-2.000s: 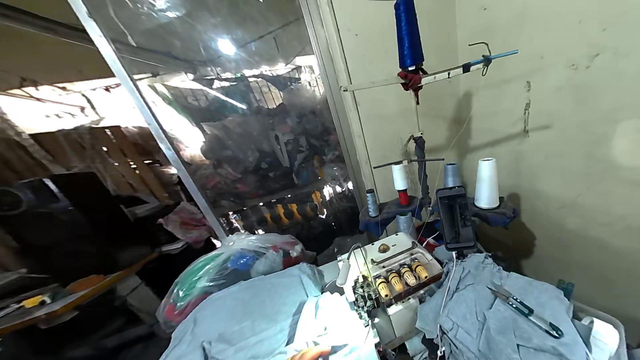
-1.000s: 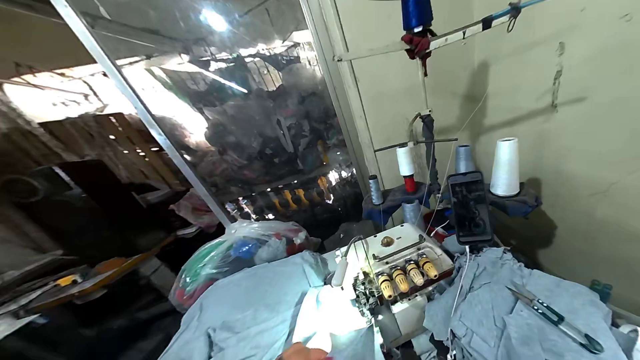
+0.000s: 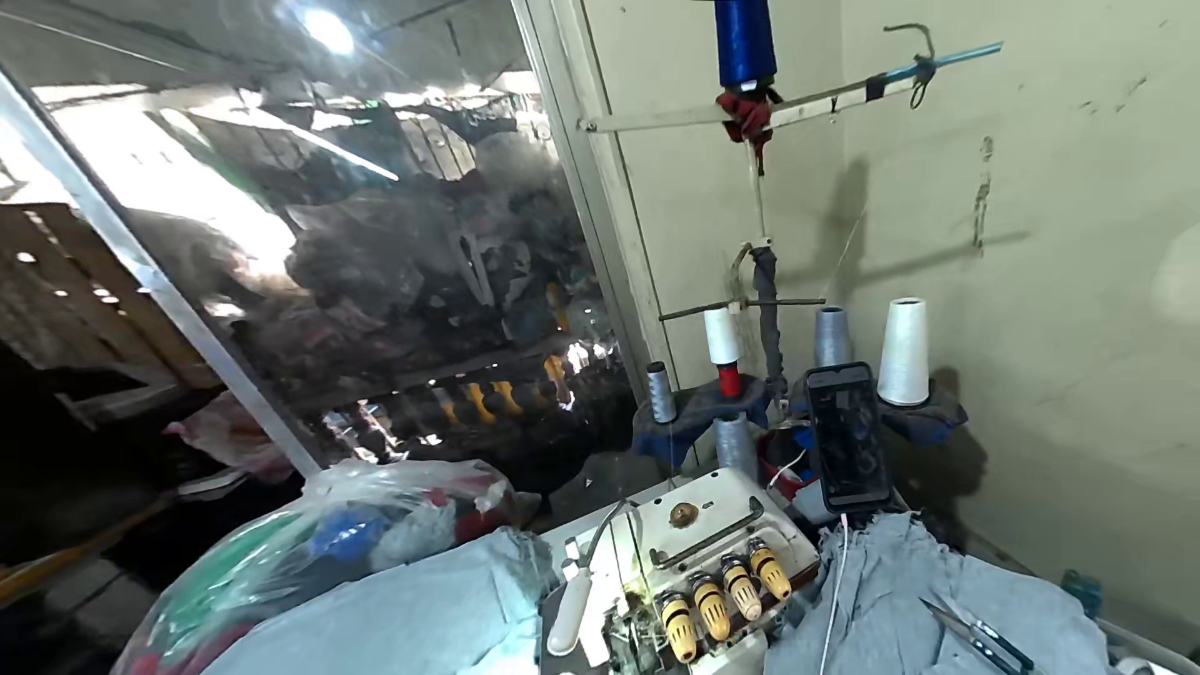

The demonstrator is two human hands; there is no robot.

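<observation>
Neither of my hands shows in the head view now. An overlock sewing machine (image 3: 717,525) with several yellow tension dials (image 3: 710,607) stands at the bottom middle. Light blue-grey fabric (image 3: 394,609) lies against its left side, reaching the bottom edge. More of this fabric (image 3: 900,581) is heaped on the right, with thread snips or small scissors (image 3: 980,637) lying on it. A smartphone (image 3: 847,436) stands upright behind that heap, a white cable (image 3: 834,591) running down from it.
Thread cones, among them a large white one (image 3: 905,352), stand behind the machine. A blue cone (image 3: 745,42) sits high on the thread stand (image 3: 689,120). A clear plastic bag of cloth (image 3: 347,534) lies at left, by a metal-framed glass panel (image 3: 178,309). A wall rises at right.
Fingers seen at the bottom edge on the fabric in both earlier frames are out of view now. The view has shifted, and the machine sits lower in the picture.
</observation>
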